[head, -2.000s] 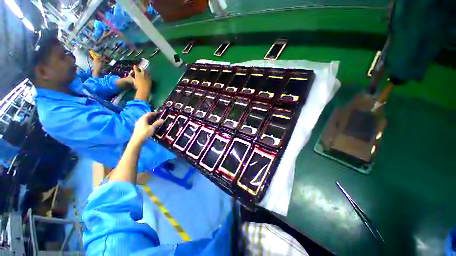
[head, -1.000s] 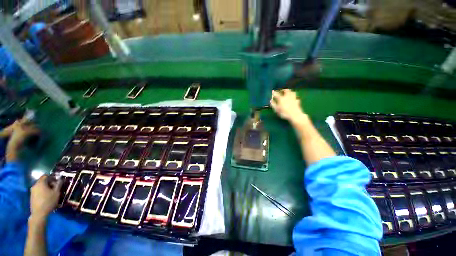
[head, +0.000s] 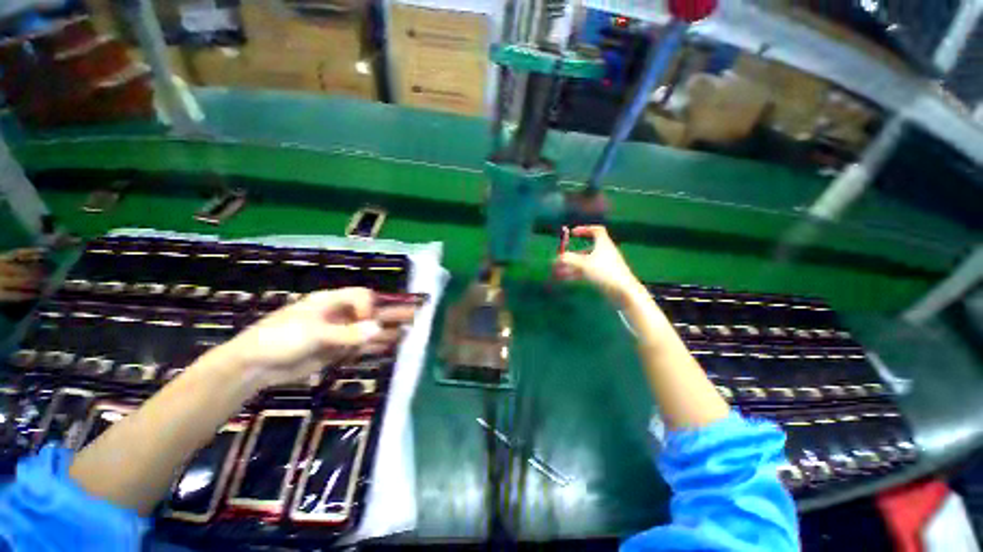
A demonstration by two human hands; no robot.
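My left hand (head: pixel 313 332), slightly blurred, is above the right side of the left tray (head: pixel 372 415) and pinches a phone unit (head: pixel 401 301), seen nearly edge-on as a dark red strip. My right hand (head: pixel 595 262) is just right of the hand press (head: pixel 515 205). Its thumb and fingers hold a thin red-edged piece (head: pixel 564 239), seen edge-on, which looks like a phone unit. The press fixture (head: pixel 474 336) sits under the ram; no phone unit can be made out on it. The left tray's front row shows phone units with pale edges.
The right tray (head: pixel 798 367) is filled with phone units. Tweezers (head: pixel 525 452) lie before the press. The press lever (head: pixel 636 102) slants up to a red knob. Loose frames (head: pixel 368 223) lie behind the left tray. Another person's hand (head: pixel 19 275) is at far left. Cartons stand behind.
My left hand has moved from the left tray's left end rightward across it and now holds a phone unit. My right hand has come into view and stays beside the press. The view has swung right.
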